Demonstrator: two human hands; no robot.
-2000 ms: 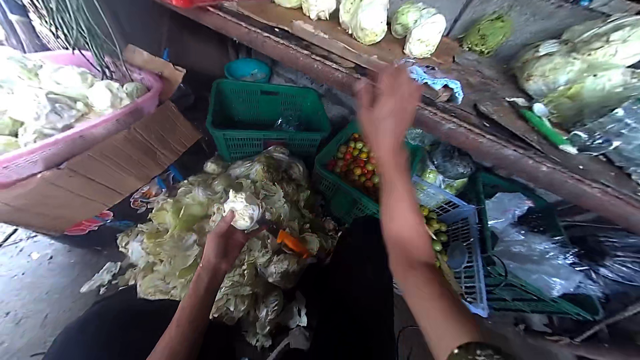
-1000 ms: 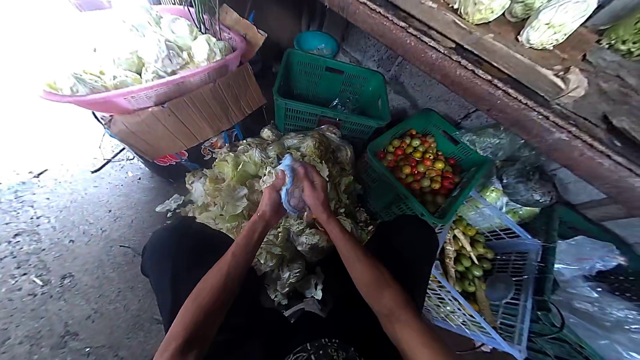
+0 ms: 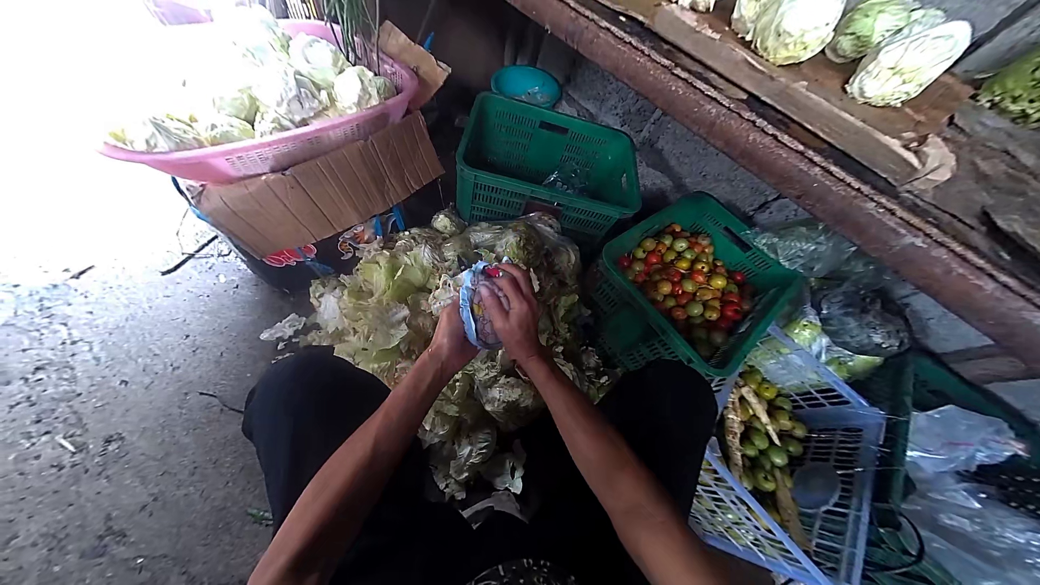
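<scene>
Between my knees, my left hand (image 3: 455,335) and my right hand (image 3: 513,313) grip a light-blue and whitish cloth (image 3: 478,307) from its two sides. The cloth is bunched, and a pale vegetable, probably a cabbage head, shows partly at its left edge; my fingers hide much of it. A small red spot shows by my right fingertips, too small to name. Below both hands lies a large heap of discarded cabbage leaves (image 3: 382,313). The orange-handled knife seen earlier is not visible.
A pink basket (image 3: 244,158) of cabbages stands upper left on cardboard (image 3: 325,191). Behind the heap is a green crate (image 3: 544,154); a green crate of tomatoes (image 3: 691,284) is right of it. A lilac crate (image 3: 853,422) holds green fruit and roots. A ledge (image 3: 772,154) bearing cabbages crosses upper right.
Two seconds ago my right hand was reaching near the blue cloth on the ledge, while my left held a pale cabbage. The cloth is now between both hands above the heap. The view has shifted.
</scene>
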